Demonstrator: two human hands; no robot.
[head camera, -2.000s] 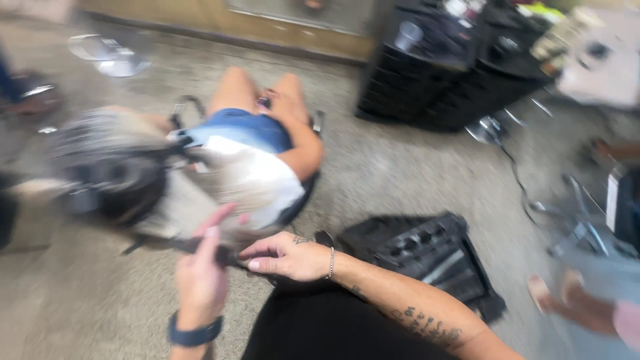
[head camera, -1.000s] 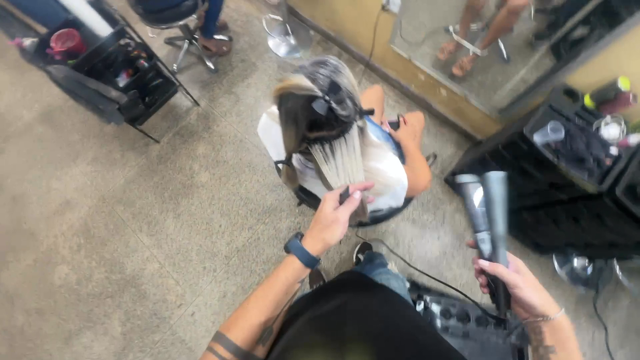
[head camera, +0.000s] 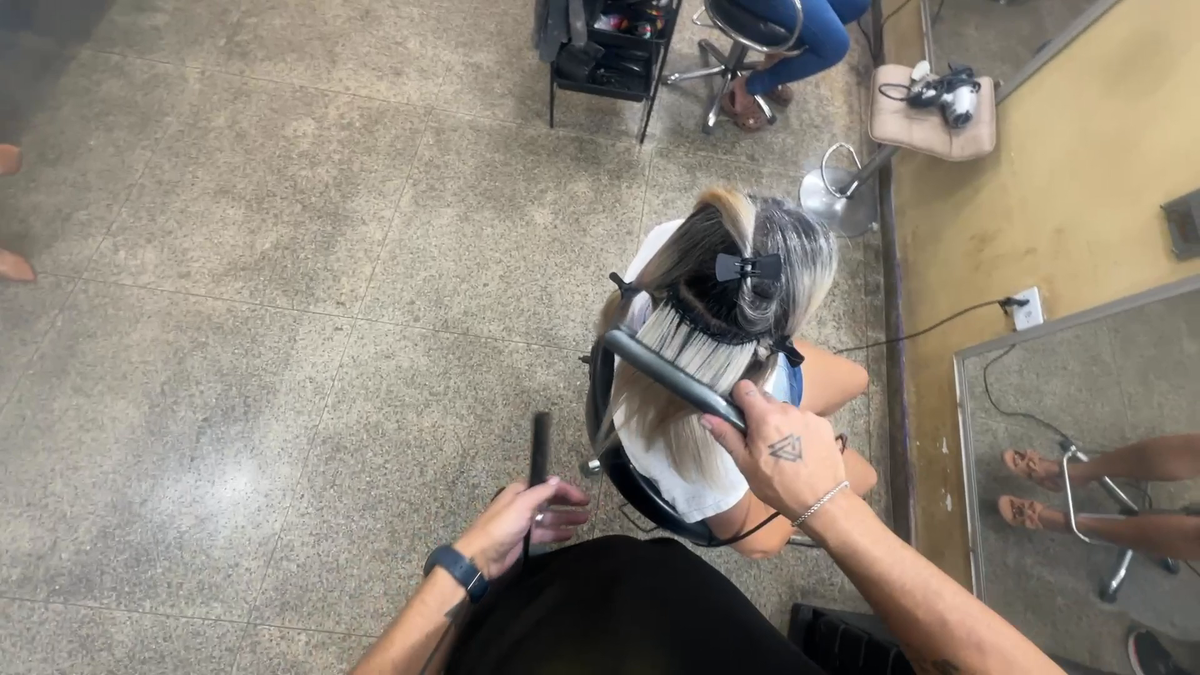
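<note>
A flat iron (head camera: 670, 375) is gripped in my right hand (head camera: 792, 455), its plates lying across the back lengths of a seated person's blonde hair (head camera: 698, 347). Down at the left, my left hand (head camera: 525, 525) holds a dark comb (head camera: 540, 448) upright, away from the hair. A black butterfly clip (head camera: 747, 268) fastens a section at the crown. Smaller dark clips sit at the left side (head camera: 621, 285) and right side (head camera: 787, 352) of the head. The person sits in a black chair (head camera: 656, 506).
A black salon trolley (head camera: 605, 75) and another seated person's legs in jeans (head camera: 811, 52) are at the top. A hair dryer (head camera: 956, 101) rests on a beige stool (head camera: 933, 136). At right are a wall outlet with a plugged cord (head camera: 1027, 307) and a mirror (head camera: 1078, 375).
My right hand has brought the flat iron from the side onto the hair. My left hand has let go of the hair and moved away to the left. The view has turned.
</note>
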